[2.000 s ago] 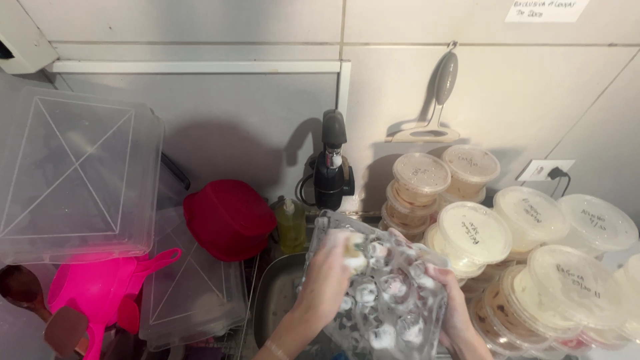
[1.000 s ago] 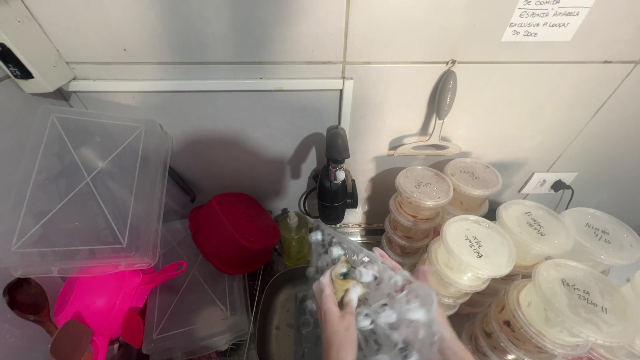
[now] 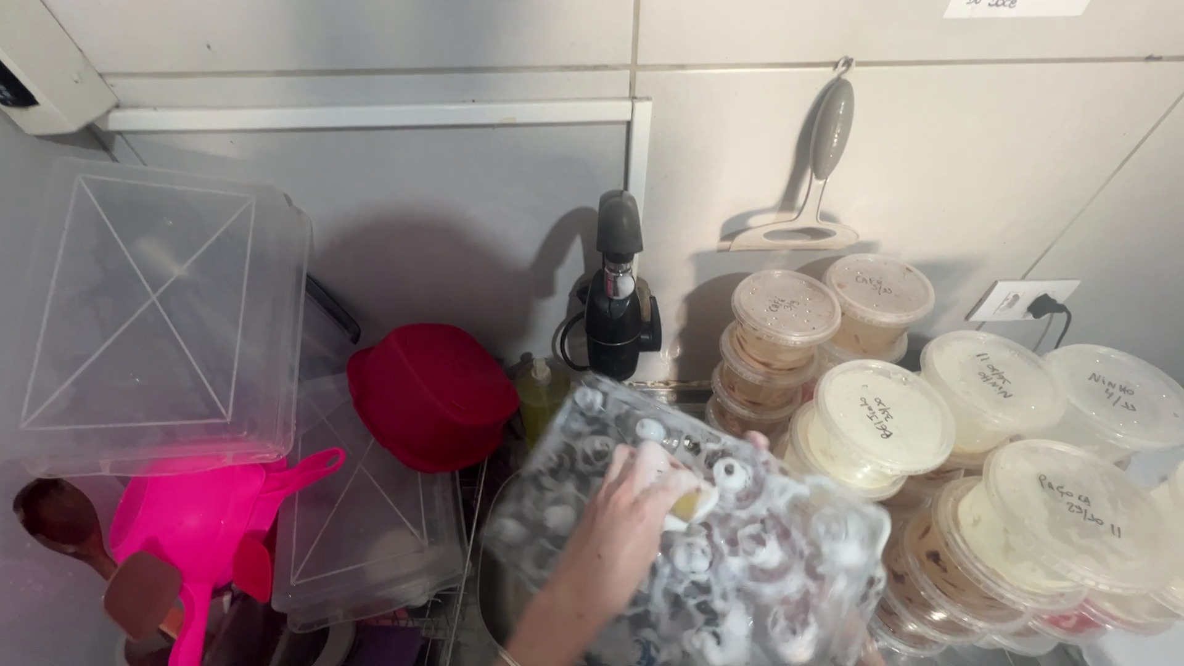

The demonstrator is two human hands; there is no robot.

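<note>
A clear plastic tray with rows of round hollows point(image 3: 740, 564), coated in white suds, is tilted above the sink point(image 3: 495, 573). My left hand point(image 3: 620, 536) is closed on a yellow sponge point(image 3: 689, 504), pressed to the tray's soapy face. My right hand point(image 3: 758, 441) holds the tray from behind at its right side; only fingertips at the top edge and a bit of skin low down show, the rest is hidden by the tray. A black faucet point(image 3: 615, 314) stands just behind the tray.
Stacked lidded tubs point(image 3: 874, 416) crowd the right side, close to the tray. At left are clear plastic bins point(image 3: 153, 305), a red bowl point(image 3: 435, 398), a pink strainer point(image 3: 185, 509) and a wooden spoon point(image 3: 55, 523). A soap bottle point(image 3: 541, 398) stands beside the faucet. A grey-handled scraper point(image 3: 832, 129) hangs on the wall.
The sponge hand has moved over the tray's face. The tray's tilt has changed, with its sudsy face now more toward the view than a second ago.
</note>
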